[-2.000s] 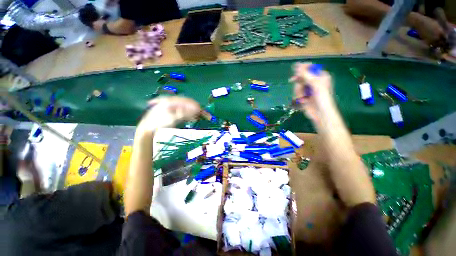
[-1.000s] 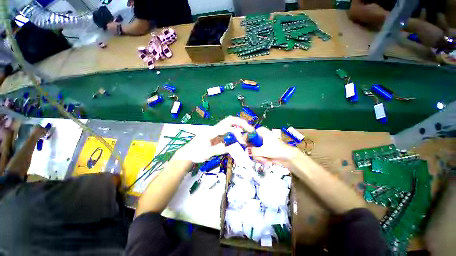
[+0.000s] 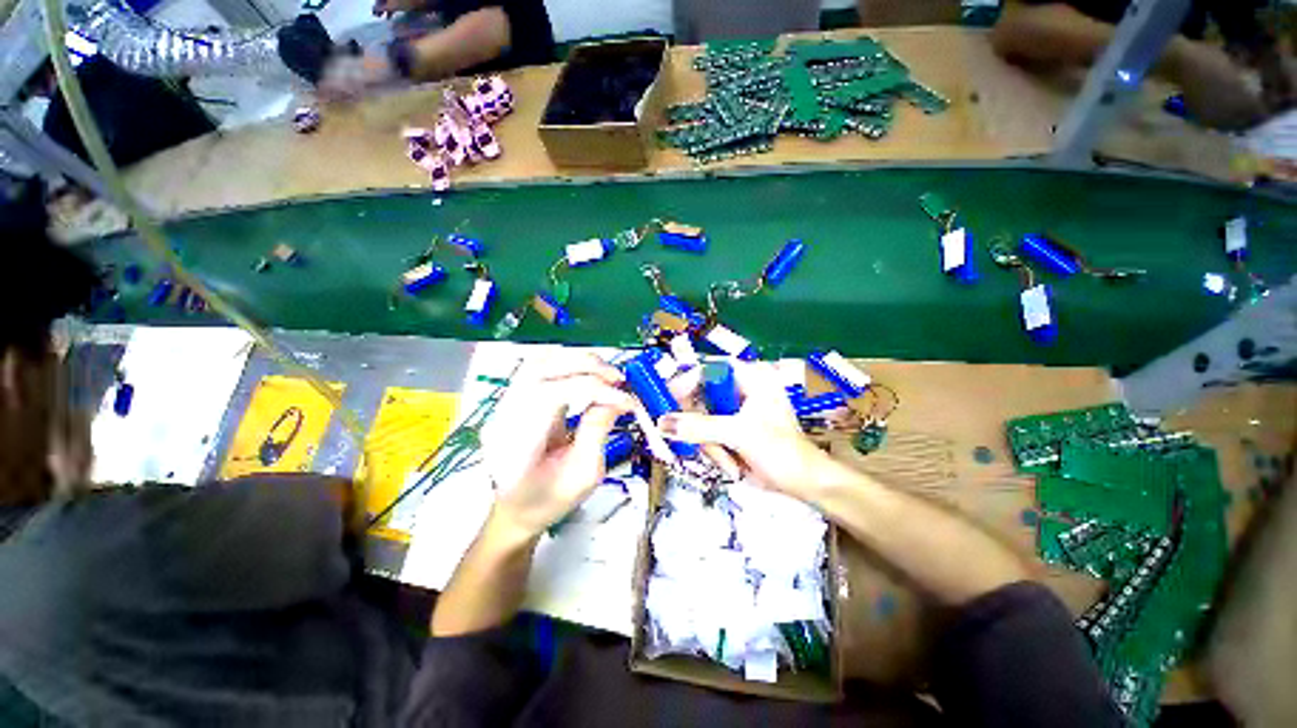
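My left hand holds a blue battery cell tilted above the far edge of the open carton. My right hand is beside it, its fingers closed around another blue cell with a dark greenish end. The fingertips of both hands come close together between the cells; what they pinch there is too small to tell. White slips fill the carton. More blue cells, some with white pads, lie behind and beside my hands, partly hidden by them.
Blue cells with wires lie scattered on the green conveyor belt. Green PCB panels are stacked at right, others across the belt by a far carton and pink bundles. A person sits close at left. Green strips lie on the white sheet.
Both hands remain over the carton's far edge; the left hand's fingers have spread and its cell shows more fully. Cells on the belt have shifted left. The person at left has leaned into view.
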